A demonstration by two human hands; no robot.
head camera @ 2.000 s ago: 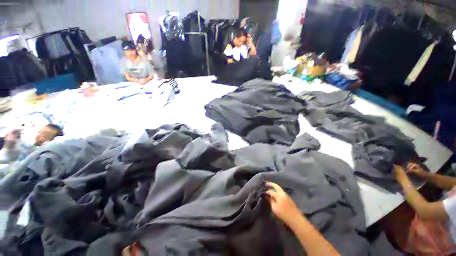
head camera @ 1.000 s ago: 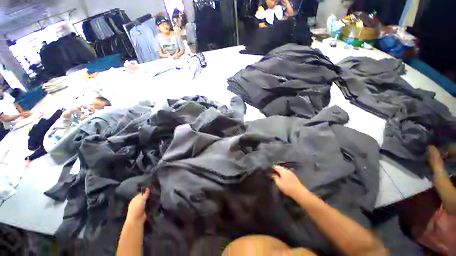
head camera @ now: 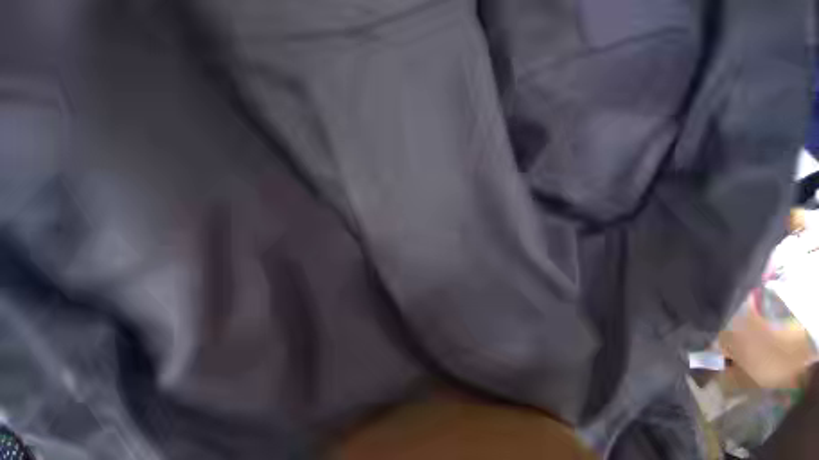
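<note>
A grey jacket [head camera: 449, 207] is very close to the camera and fills nearly the whole view, blurred. Its cloth hangs in long folds, with a smoother, shiny part at the left that looks like lining. A small white tag [head camera: 707, 360] shows at its right edge. A blurred skin-coloured shape is cut off by the bottom edge; I cannot tell what body part it is. Neither my left hand nor my right hand can be made out. The table and the other jackets are hidden behind the cloth.
At the far right edge, past the cloth, a narrow strip shows blurred orange-brown and white items [head camera: 768, 346]. A dark brown shape is in the bottom right corner, too blurred to name.
A second ago both my hands held grey cloth over the heap on the table. Now raised jacket cloth covers the view, and the hands, heap, table and other people are no longer seen.
</note>
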